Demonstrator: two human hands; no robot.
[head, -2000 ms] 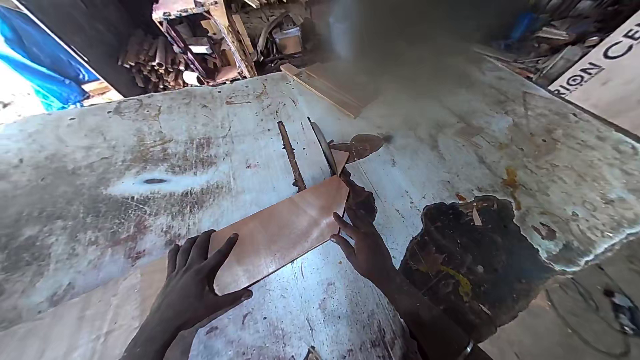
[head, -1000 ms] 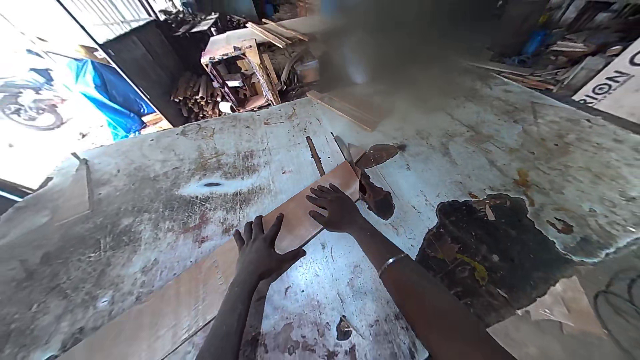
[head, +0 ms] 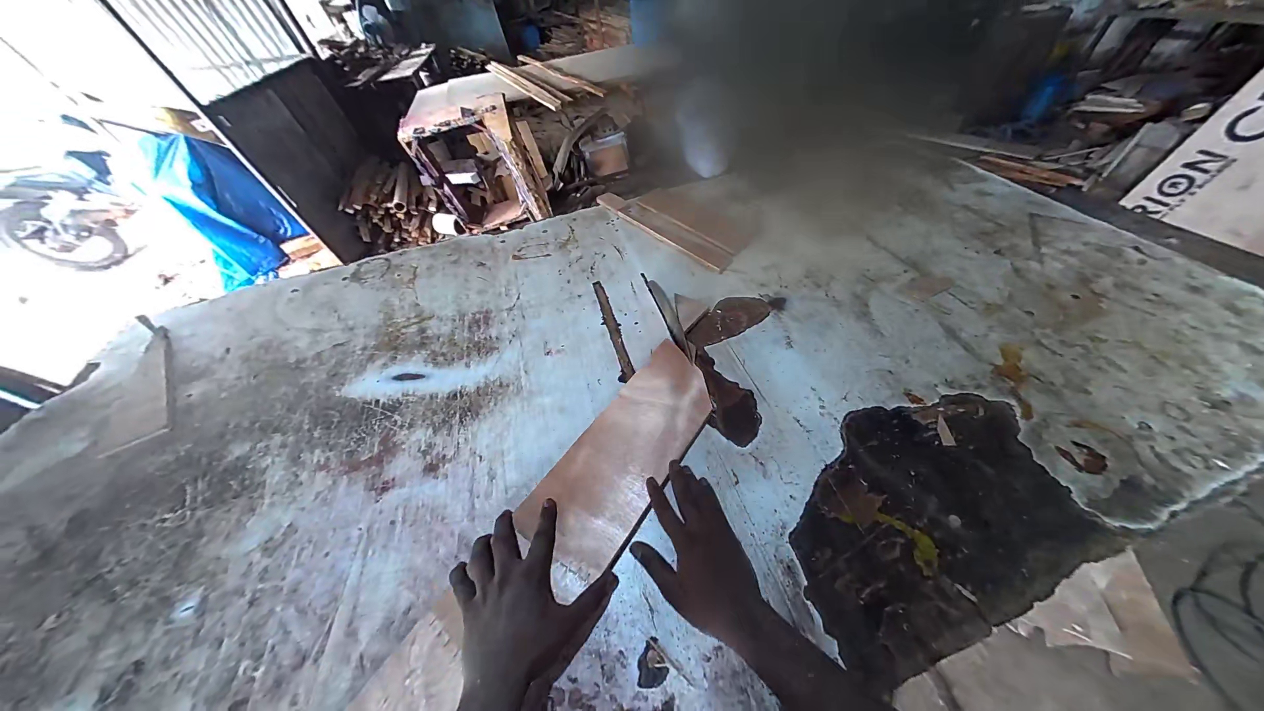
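Observation:
A long strip of thin brown wood sheet [head: 627,449] lies at a slant on the worn table [head: 444,425], its far end touching the saw blade [head: 664,308] that stands up from the tabletop. My left hand [head: 518,612] rests with spread fingers on the near part of the strip. Along the strip's right edge is my right hand [head: 703,558], fingers apart and fingertips at that edge. Beside the blade lie a dark narrow stick [head: 612,331] on the left and dark irregular patches on the right. A small triangular offcut [head: 691,311] sits just right of the blade.
Flat wood pieces [head: 671,232] lie at the table's far edge. A large dark broken area [head: 938,533] is at the right. A thin board piece [head: 143,395] lies far left. Beyond the table stand a scrap-filled wooden frame [head: 474,163] and a blue tarp [head: 212,197]. A dark blur hides the top centre.
My right hand has moved from on top of the strip, near the blade, back toward me to its right edge. The view has turned since two seconds ago.

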